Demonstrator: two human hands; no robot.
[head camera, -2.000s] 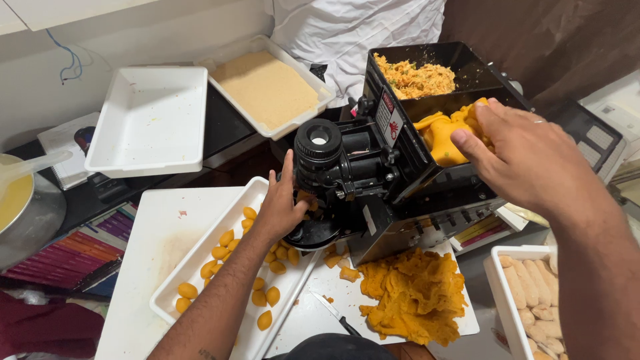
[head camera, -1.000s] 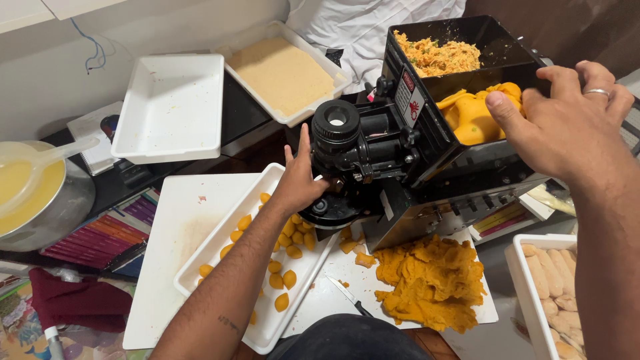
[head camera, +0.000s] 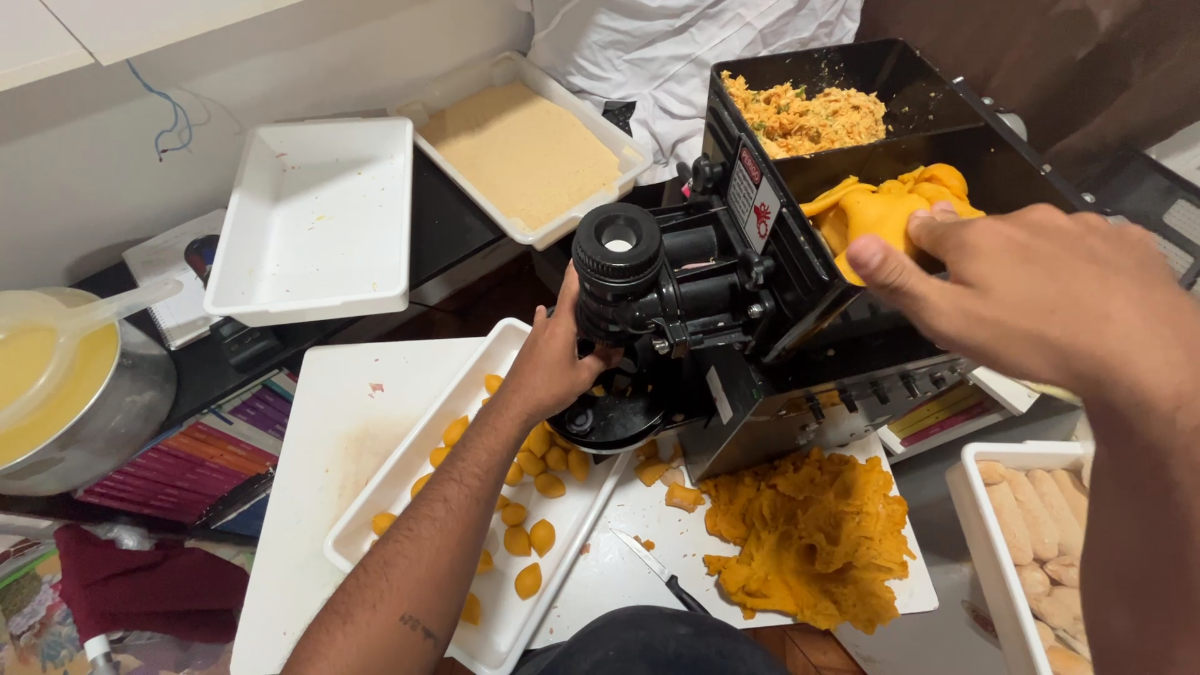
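Note:
My left hand (head camera: 562, 361) reaches to the outlet head of a black snack-forming machine (head camera: 619, 272), fingers around its lower side; what the fingertips touch is hidden. My right hand (head camera: 1022, 281) lies over the front hopper, thumb and fingers on a lump of orange dough (head camera: 881, 211). Behind it, the rear hopper holds a shredded orange filling (head camera: 811, 117). Below the outlet, a white plastic tray (head camera: 422, 469) carries several small teardrop-shaped dough pieces (head camera: 528, 580). A large heap of orange dough (head camera: 811, 544) rests on a white board beside the machine.
A small knife (head camera: 661, 570) with a black handle lies on the white board (head camera: 328, 422). An empty white tray (head camera: 314, 225) and a tray of crumbs (head camera: 525, 155) stand behind. At left is a pot (head camera: 141, 403) with yellow liquid; at right, a tray of breaded pieces (head camera: 1045, 525).
My right hand has moved from the hopper's right edge back onto the dough. My left hand stays by the outlet head.

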